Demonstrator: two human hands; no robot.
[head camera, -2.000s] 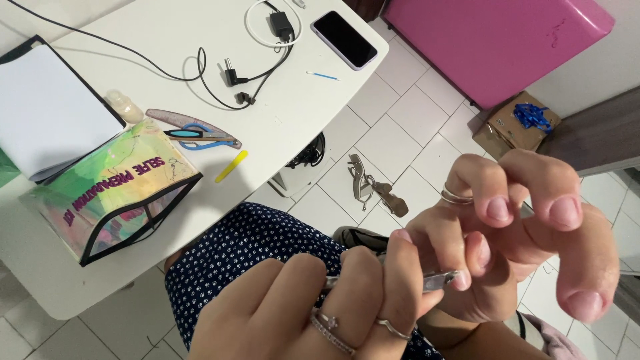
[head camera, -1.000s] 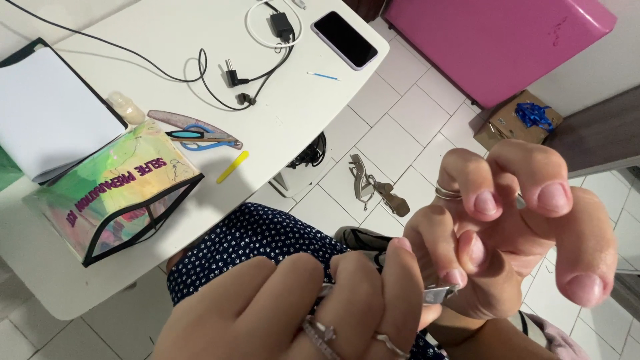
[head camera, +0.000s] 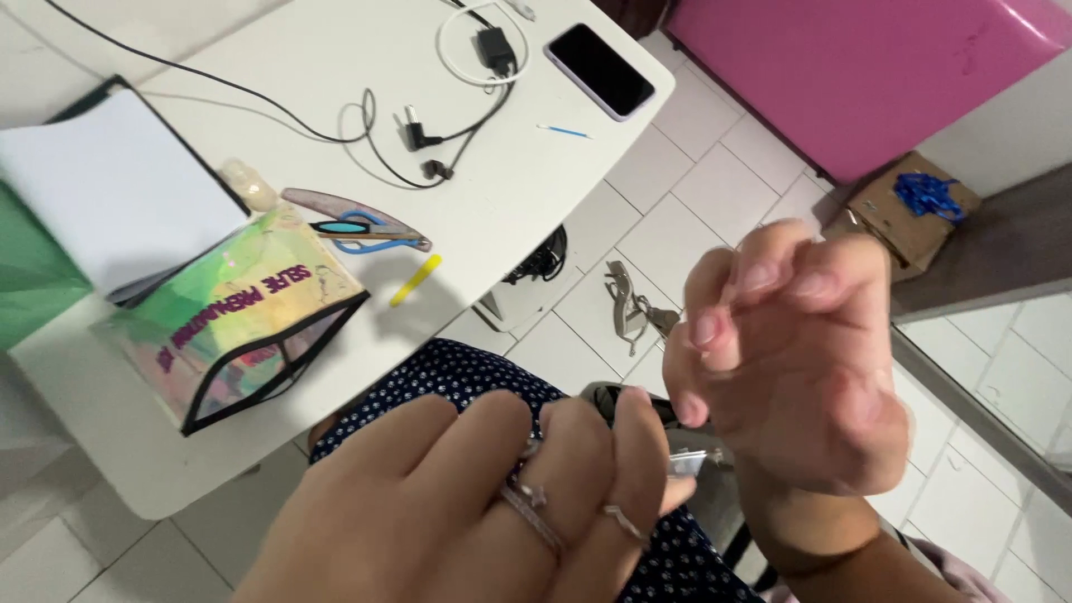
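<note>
My left hand (head camera: 469, 494) is at the bottom centre, back up, with rings on its fingers. Between its thumb and index finger it grips a small shiny metal tool (head camera: 688, 462), mostly hidden, which looks like a nail clipper. My right hand (head camera: 787, 360) is raised at the right of it, palm towards me, fingers loosely curled with gaps between them and nothing held; it is blurred. The tool's exposed end lies just below its fingers, apparently apart from them. Under the left hand is dark blue patterned cloth (head camera: 452, 368) over the lap.
The white table (head camera: 276, 67) bears a phone (head camera: 600, 71), black cables, a cotton swab (head camera: 565, 131), scissors (head camera: 360, 230), a yellow stick-like item (head camera: 416, 280), a colourful pouch (head camera: 243, 301) and paper (head camera: 109, 184). Beyond are a pink cabinet-like object (head camera: 863, 67), a cardboard box (head camera: 904, 218) and sandals (head camera: 624, 301).
My right hand has moved away from the metal tool's end, and its fingers have curled in towards the palm. My left hand still grips the tool.
</note>
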